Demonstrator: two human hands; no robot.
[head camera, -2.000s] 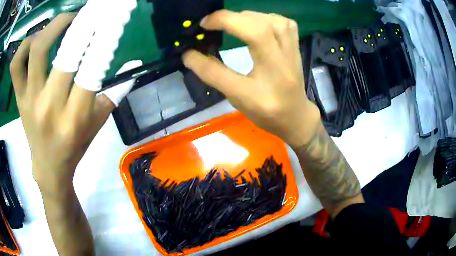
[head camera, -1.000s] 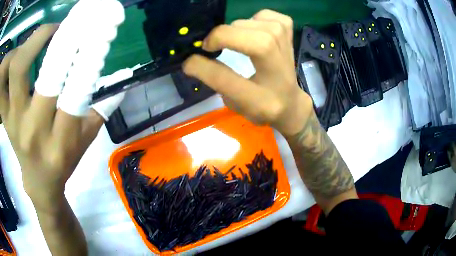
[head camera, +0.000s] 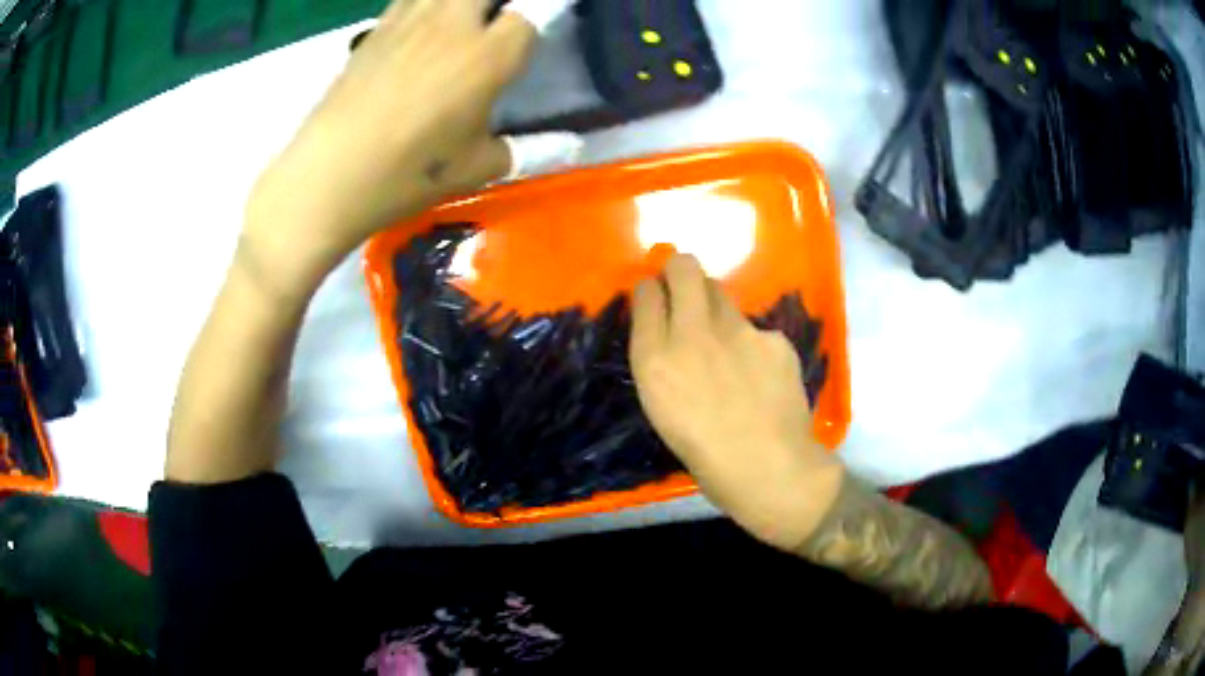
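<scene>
An orange tray (head camera: 555, 271) holds a loose heap of small black strips (head camera: 568, 396). My right hand (head camera: 720, 383) is in the tray with its fingertips down at the strips; whether it pinches a strip is hidden. My left hand (head camera: 397, 132), with white finger cots, is at the top beyond the tray. It is at the left part of a black plastic housing (head camera: 654, 60) with yellow dots on its solid end, and its fingers are partly hidden and cut off by the top edge. The housing lies just beyond the tray.
Stacked black housings (head camera: 1110, 159) stand at the right. More black parts (head camera: 50, 304) and a second orange tray (head camera: 33, 409) are at the far left. A green strip (head camera: 146, 60) with housings runs along the upper left. At the lower right, another person's hand is near a black housing (head camera: 1150, 449).
My right hand has left the housing and moved down into the tray. The housing is now lower, beside the tray, and my left hand has moved right with it. The view has shifted.
</scene>
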